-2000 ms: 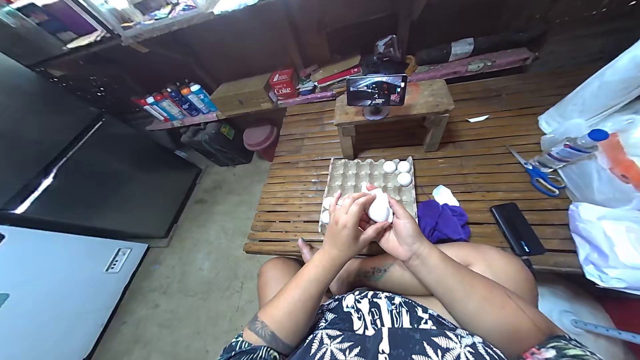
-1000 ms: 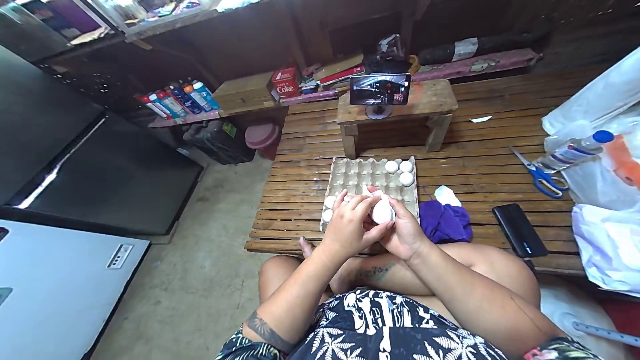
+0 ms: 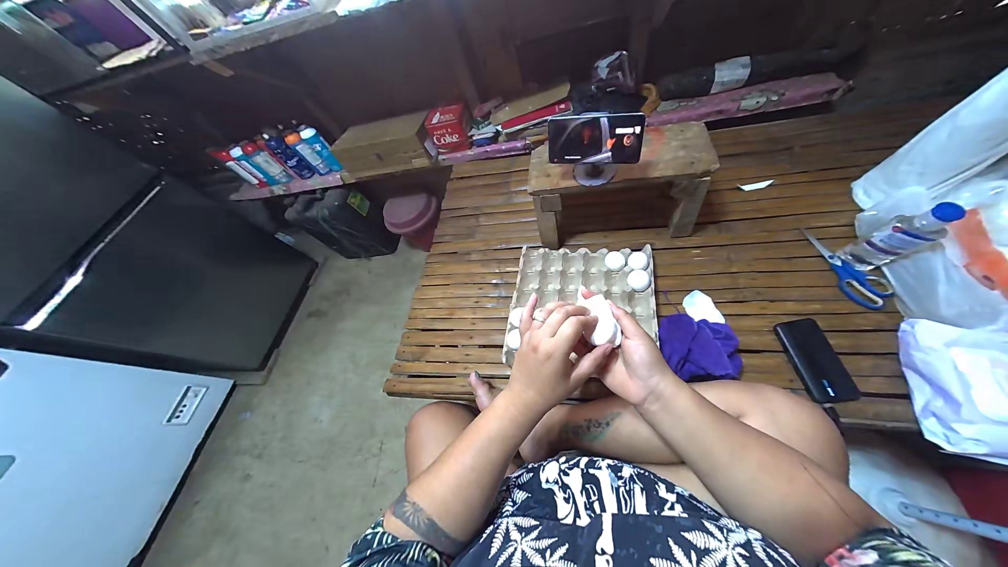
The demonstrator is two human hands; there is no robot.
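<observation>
Over the near edge of a cardboard egg tray (image 3: 557, 272), both hands are close together around a white egg (image 3: 605, 331), with some white material, perhaps a wipe, against it. My right hand (image 3: 636, 362) cradles the egg from the right. My left hand (image 3: 551, 346) has its fingers bent over the egg's left side; whether it grips the egg or the white material is unclear. White eggs (image 3: 638, 279) sit in the tray's far right corner, and others show at its near left, partly behind my left hand. A purple cloth (image 3: 699, 346) lies right of the tray.
A phone on a stand (image 3: 596, 139) rests on a small wooden bench (image 3: 630, 169) behind the tray. To the right on the bamboo slats lie a black phone (image 3: 817, 361), blue-handled scissors (image 3: 858, 283), a plastic bottle (image 3: 898, 240) and white plastic bags (image 3: 957, 386).
The fingers of my left hand have shifted slightly over the egg, and the egg has turned a little between the hands. The eggs in the tray have not moved.
</observation>
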